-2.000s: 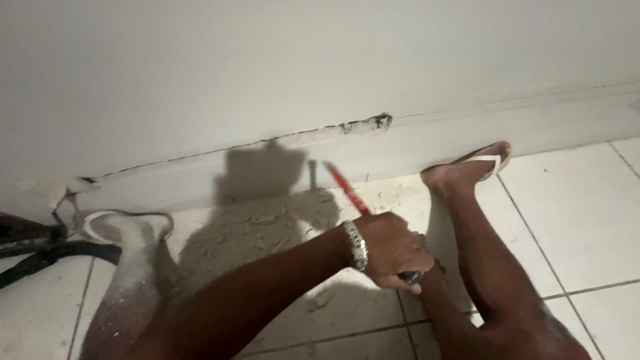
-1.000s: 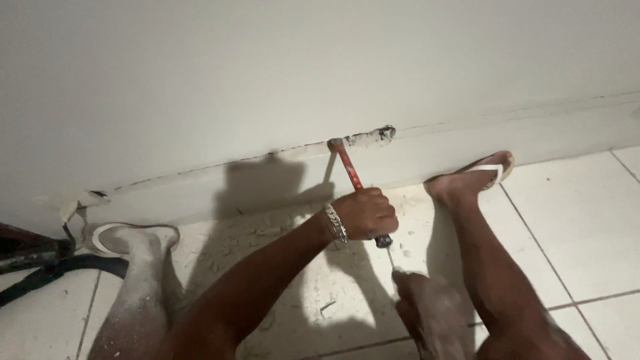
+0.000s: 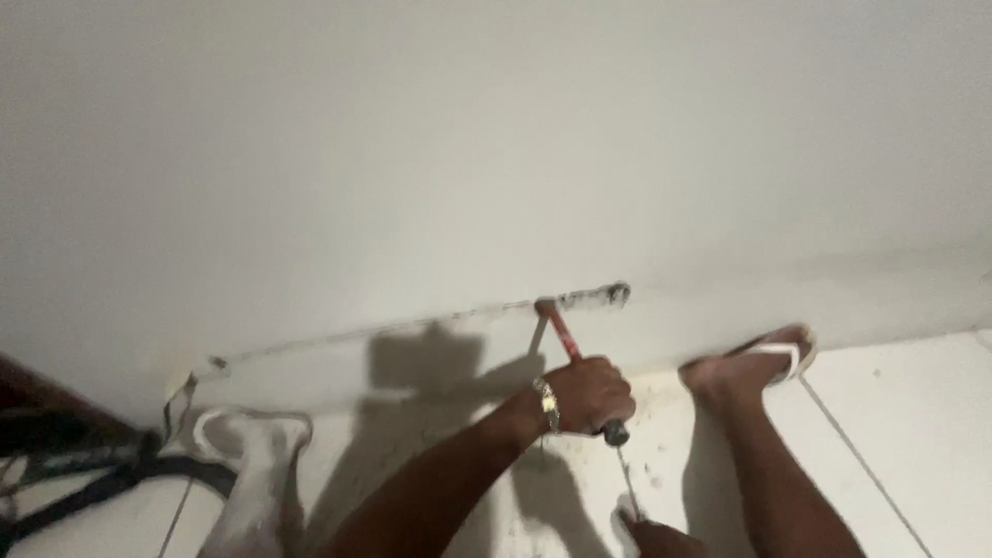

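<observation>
My left hand point(image 3: 593, 395), with a metal bracelet at the wrist, is closed around a hammer point(image 3: 564, 329) with a red shaft and a black grip end. The hammer's head is at the wall, at the left end of a rough chipped groove point(image 3: 593, 296). From the groove a thin crack point(image 3: 372, 329) runs left along the top of the skirting. My right hand point(image 3: 659, 536), low in the view and partly cut off, holds a thin rod-like metal tool point(image 3: 628, 480). The upper end of that tool is just below the hammer's grip; its kind is unclear.
My feet in flip-flops stand against the skirting, the left foot point(image 3: 256, 442) dusty, the right foot point(image 3: 756, 360) farther right. A dark frame with a black curved tube point(image 3: 178, 465) is at the lower left. Crumbs and dust lie on the white floor tiles point(image 3: 907, 418).
Two seconds ago the hammer was off the wall, its shaft tilted up-left; one second ago its head was at the groove, as now. My right hand has moved lower in the view.
</observation>
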